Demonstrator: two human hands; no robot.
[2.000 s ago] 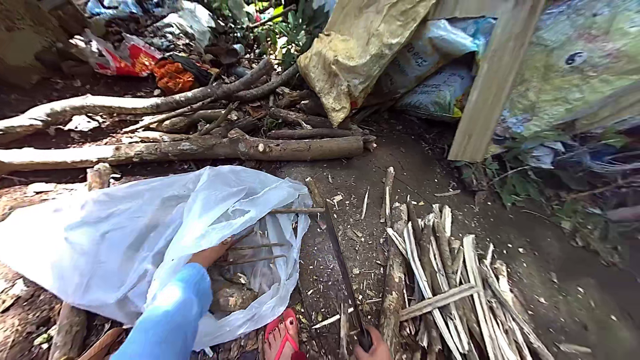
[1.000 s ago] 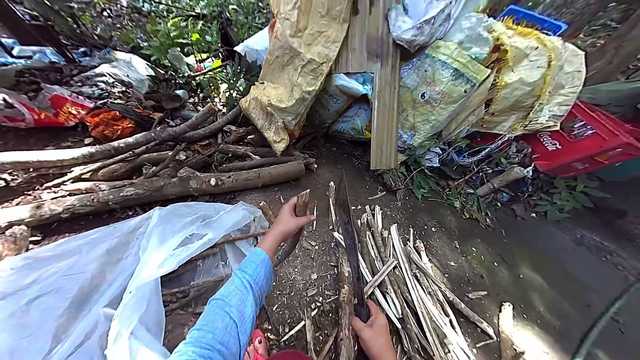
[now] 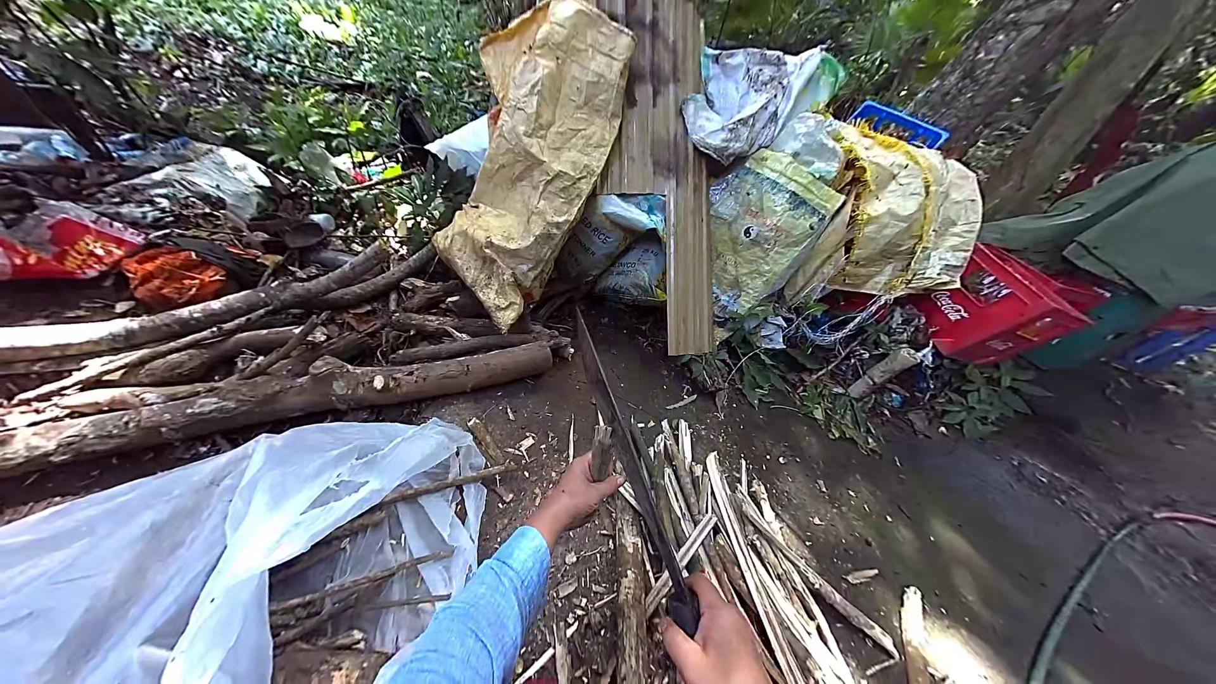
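Note:
My left hand, in a blue sleeve, grips a short piece of wood held upright. Just right of it is the long dark blade of a machete, pointing away from me. My right hand is closed around the machete's dark handle. Beneath the blade lies a pile of split wood sticks. A thicker log piece lies on the ground at the pile's left side. To the left, a whitish plastic sheet or bag partly covers several sticks.
Thick branches lie across the left. Behind stand a yellowed sack, a wooden board, more stuffed sacks and a red Coca-Cola crate. A dark hose curves at the lower right.
My left hand has come out from the plastic and now holds a short piece of wood beside the machete. The machete stays in my right hand. The view has swung up and right.

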